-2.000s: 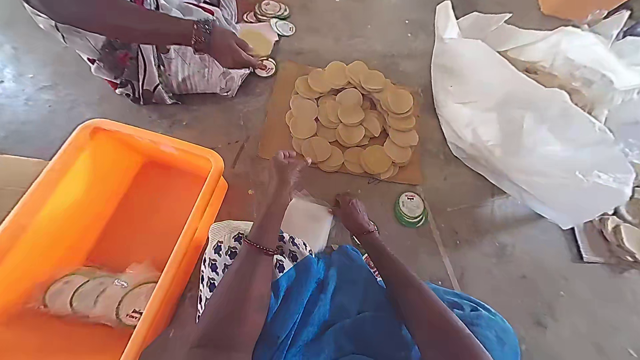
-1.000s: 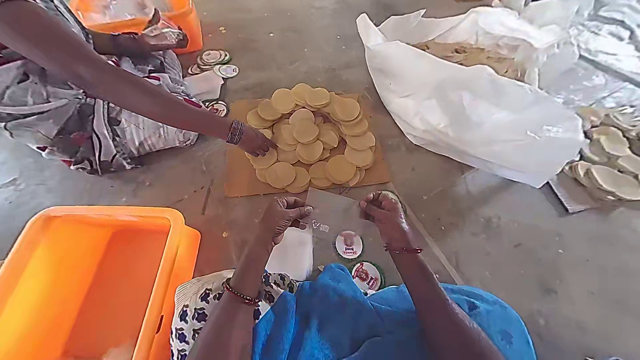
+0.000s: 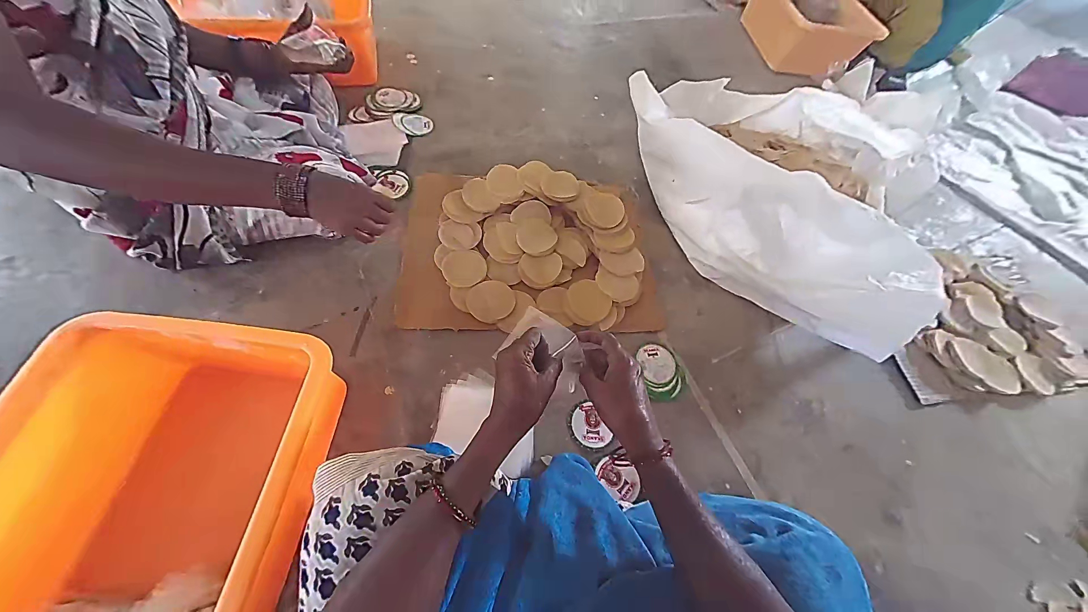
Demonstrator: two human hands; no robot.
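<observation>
Between my left hand (image 3: 525,378) and my right hand (image 3: 614,387) is a thin clear plastic bag (image 3: 544,327), pinched by the fingers of both. Just beyond it, thin round tan discs (image 3: 537,238) lie overlapping in a ring and a central heap on a cardboard sheet (image 3: 421,289). Round printed labels (image 3: 591,425) rest on the floor below my right hand, and a stack of labels (image 3: 659,365) is to its right. A pile of clear plastic bags (image 3: 463,412) lies left of my left wrist.
An orange plastic crate (image 3: 327,382) stands at left. A co-worker's hand (image 3: 348,206) is left of the cardboard, near more labels (image 3: 414,125). A large white sack (image 3: 765,229) holding tan material lies at right, beside piled discs (image 3: 986,357). Another orange crate (image 3: 361,42) stands behind.
My hands have come closer together on the plastic bag, which one second ago was spread between them. The co-worker's hand has moved left, away from the discs.
</observation>
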